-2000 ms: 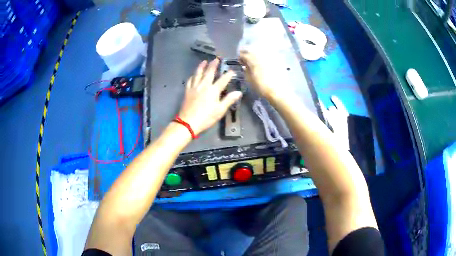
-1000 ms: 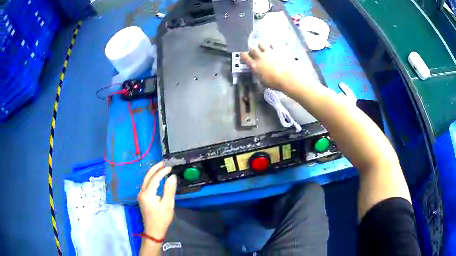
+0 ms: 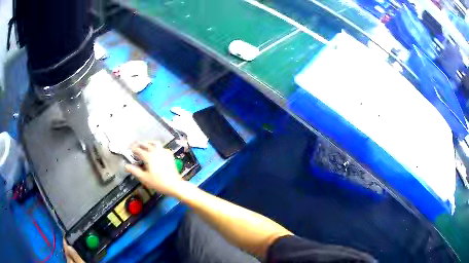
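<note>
My right hand [image 3: 155, 167] is over the front edge of the grey machine base plate [image 3: 56, 177], beside the green button [image 3: 178, 164] at its right end. Its fingers are bent at the lower end of the white cable [image 3: 105, 138]; blur hides whether they grip it. My left hand [image 3: 72, 254] is mostly cut off at the lower left, by the front panel's left corner near the other green button [image 3: 92, 241]. The slotted fixture bar [image 3: 103, 165] lies left of the cable. A red button [image 3: 134, 206] is mid-panel.
A black rectangle [image 3: 218, 131] and crumpled white scrap [image 3: 190, 128] lie right of the machine. A white roll [image 3: 134, 75] is behind them. The green bench [image 3: 205, 36] holds a white oval object [image 3: 244, 50]. A blue crate [image 3: 339, 126] with white contents is at right.
The view has swung right, bringing the crate into sight. My right hand has moved from the metal block to the plate's front right edge. My left hand is now mostly out of the picture.
</note>
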